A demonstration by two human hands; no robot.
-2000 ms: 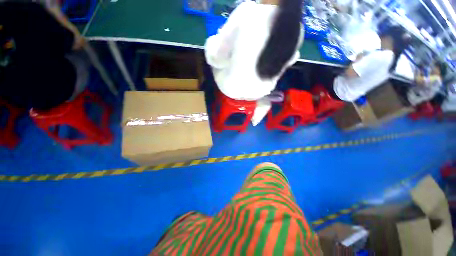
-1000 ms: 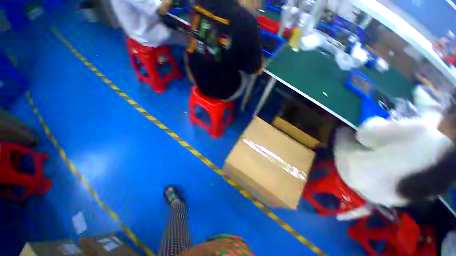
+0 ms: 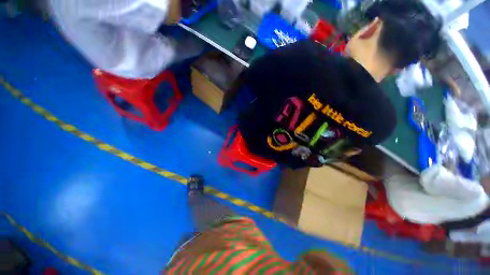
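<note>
Neither of my hands can be made out. My orange-and-green striped clothing (image 3: 231, 250) fills the bottom middle, with a blurred striped part to its right. My dark shoe (image 3: 195, 184) is on the yellow-black floor tape (image 3: 129, 157). Nearest in front, a person in a black top with coloured lettering (image 3: 322, 126) sits on a red stool (image 3: 244, 156) at the bench. A brown cardboard carton (image 3: 336, 207) stands on the floor to the right of that stool, beside the tape.
A person in pale clothing (image 3: 115, 37) sits on another red stool (image 3: 145, 99) at upper left. The green bench (image 3: 397, 121) holds blue trays (image 3: 276, 29) and clear bags. An open carton (image 3: 209, 86) is under the bench. A white sleeve (image 3: 435, 196) shows at right.
The view has moved left along the bench. The person in black is now nearer and central, and the carton has shifted right in view. The left floor stool and bottom-left cartons have left the picture.
</note>
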